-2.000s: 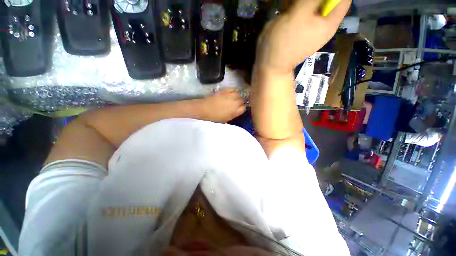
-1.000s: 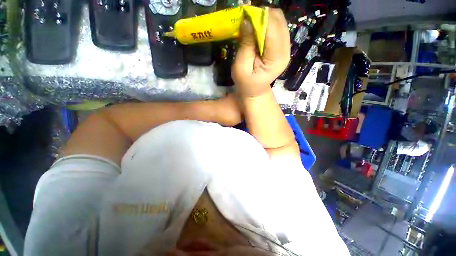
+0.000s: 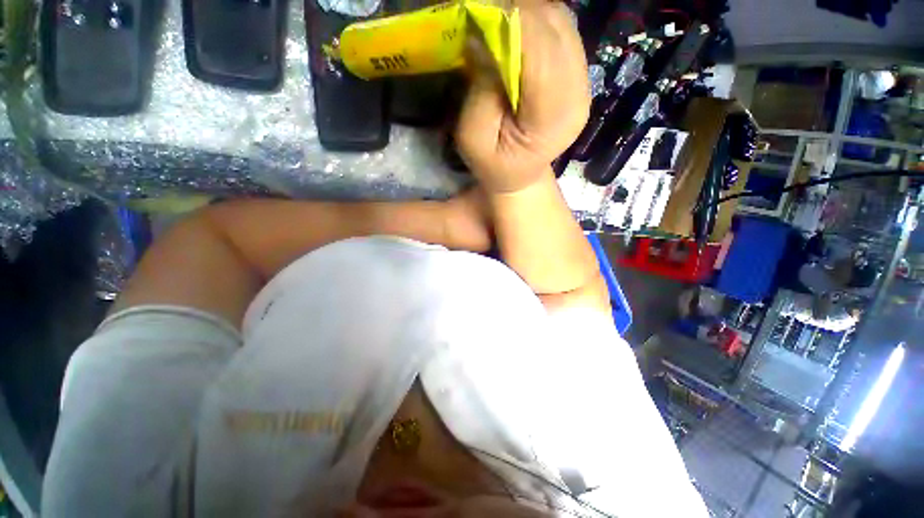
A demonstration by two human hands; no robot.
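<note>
My right hand (image 3: 527, 111) is closed around the back end of a yellow glue tube (image 3: 400, 46) at the top centre. The tube lies nearly level, its nozzle pointing left over a black lock panel housing (image 3: 350, 106). Whether the nozzle touches the housing cannot be told. My left hand (image 3: 468, 221) rests low at the bench's near edge, partly behind my right wrist; its fingers are hidden. Two more black housings (image 3: 99, 56) (image 3: 235, 40) lie to the left, their tops cut off by the frame. Another dark housing is partly under the tube.
Bubble wrap (image 3: 203, 147) covers the bench under the housings. More black housings with wires (image 3: 633, 96) lie right of my right hand, beside white printed sheets (image 3: 618, 197) and a cardboard piece (image 3: 699, 152). A blue crate (image 3: 611, 288) is below the bench edge. Shelving stands at right.
My right hand has brought the yellow tube from the upper right to over a housing, then slightly left and up. The housings have shifted in view. My left hand is now more hidden behind my right wrist.
</note>
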